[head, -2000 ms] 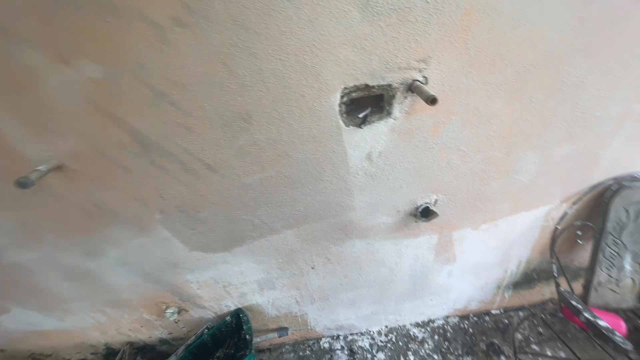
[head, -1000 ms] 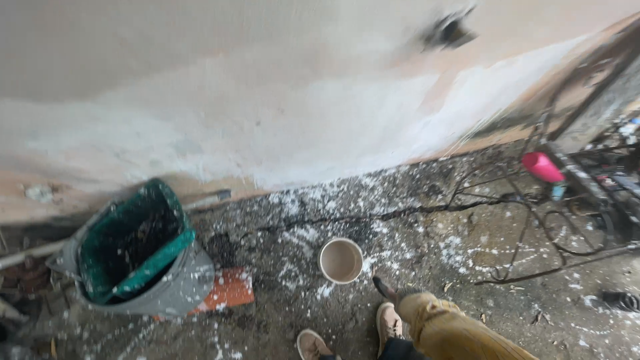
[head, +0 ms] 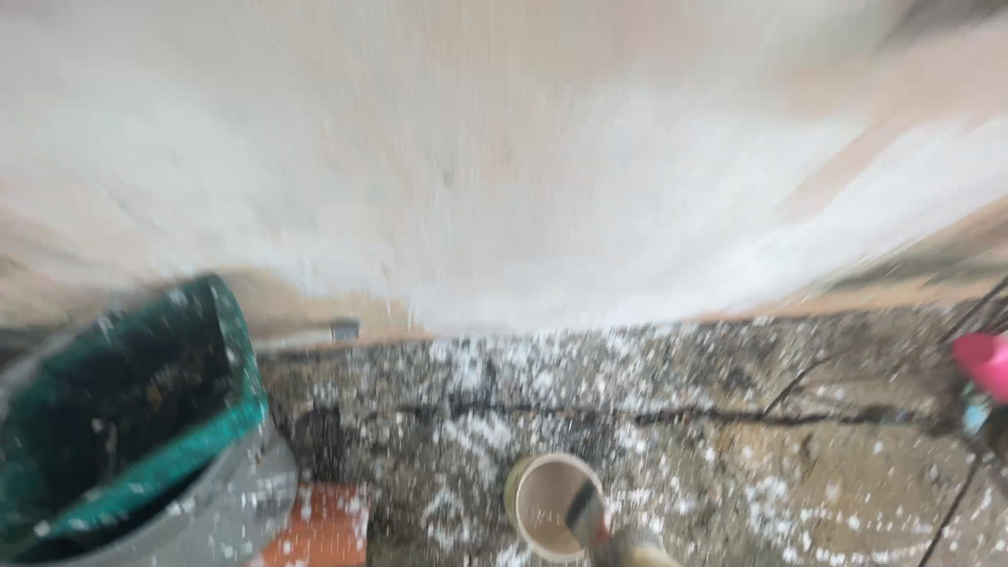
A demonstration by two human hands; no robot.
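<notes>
At the bottom edge, my right hand (head: 630,551) shows blurred and only in part, closed on what looks like a paintbrush (head: 584,504) with a dark head and a reddish part near the fingers. The brush head is over the mouth of a round pot (head: 543,543), pale inside, standing on the ground. Whether it touches the contents cannot be told. My left hand is out of view. Behind the pot rises a plastered wall (head: 504,197) with whitish and pinkish patches.
At left, a splattered green container (head: 252,386) sits in a grey bucket (head: 260,488), beside an orange-red brick or tile (head: 335,524). The white-spattered concrete ground (head: 709,457) has a long crack. A pink object (head: 984,362) and thin dark rods lie at right.
The view has tilted down from the wall to the ground. My right hand with the brush has moved from beside the pot to over its mouth.
</notes>
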